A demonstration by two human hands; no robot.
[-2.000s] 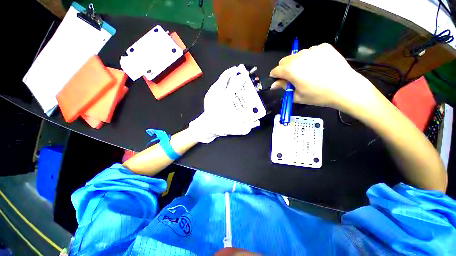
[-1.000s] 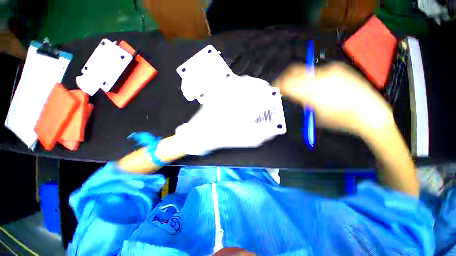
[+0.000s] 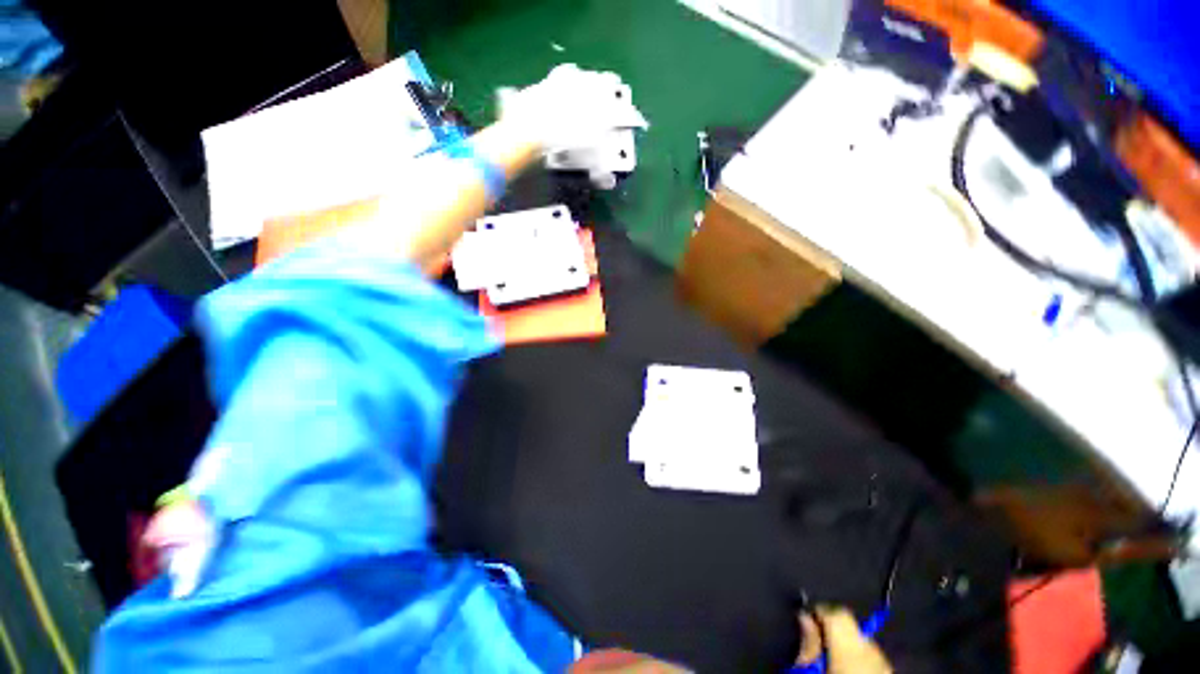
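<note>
My gloved left hand [image 3: 559,116], blurred, is stretched to the back left with its fingers on a white box [image 3: 613,148] over the green surface. The glove blends with the box. A second white box [image 3: 533,257] lies partly on an orange pad [image 3: 559,319]. A third white box [image 3: 700,432] lies on the black mat with no hand on it. My right hand [image 3: 845,648] is cut off by the bottom edge. The blue marker pen [image 3: 874,622] shows at its fingers, with a thin dark cable beside it.
A clipboard with white paper [image 3: 309,152] lies at the left, with an orange pad [image 3: 316,229] at its lower edge. A white-topped wooden shelf [image 3: 908,283] with cables stands at the right, a monitor [image 3: 1132,66] behind it. A red pad [image 3: 1057,622] lies at the lower right.
The view has swung left. My left hand has moved from mid-mat to the back left with a white box. My right hand has dropped to the bottom edge of the picture.
</note>
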